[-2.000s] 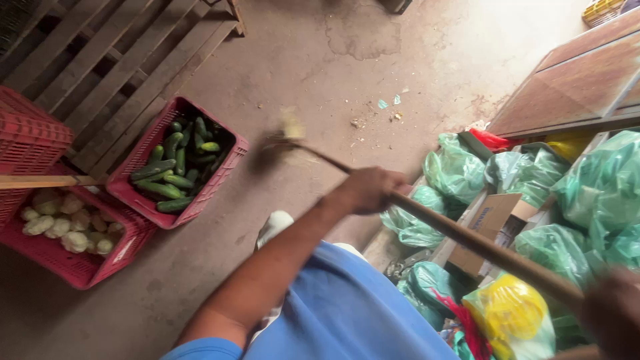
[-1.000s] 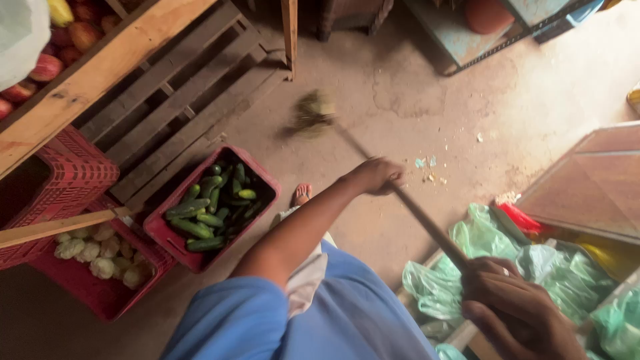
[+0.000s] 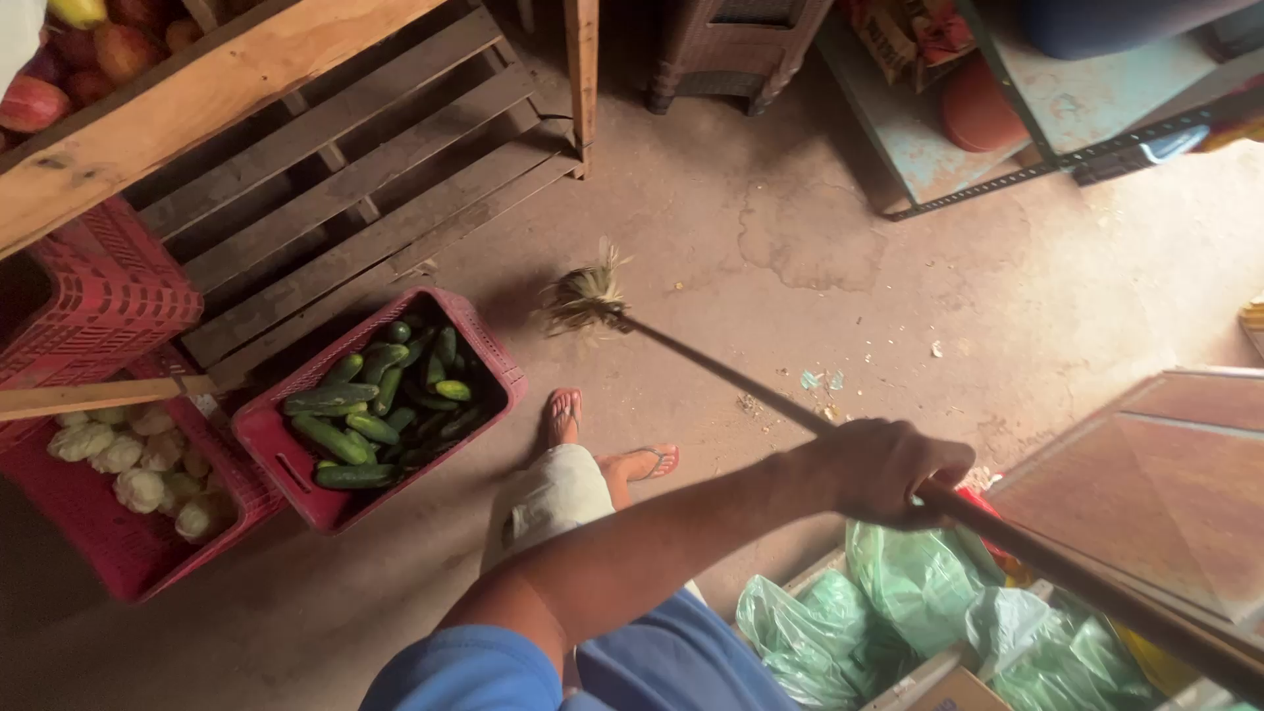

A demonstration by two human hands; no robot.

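My left hand (image 3: 889,474) is closed around the wooden handle (image 3: 1066,573) of a straw broom, right of centre. The handle runs from the lower right edge up to the broom's straw head (image 3: 588,296), which is at the floor near the pallet. My right hand is out of view. Small scraps and bluish-green bits (image 3: 820,380) lie on the floor beside the handle. A red plastic crate (image 3: 504,365) of cucumbers (image 3: 375,395) stands left of my feet in flip-flops.
Another red crate (image 3: 168,578) holds pale vegetables. A slatted wooden pallet (image 3: 395,227) lies behind the crates. A brown plastic stool (image 3: 736,49) and metal shelving (image 3: 879,138) stand at the top. Green plastic bags (image 3: 913,583) and a brown panel (image 3: 1136,504) are at right.
My right hand, on the handle in the earlier frames, has left the view. My left hand stays closed on the handle. The view has shifted, showing more of the shelving and stool.
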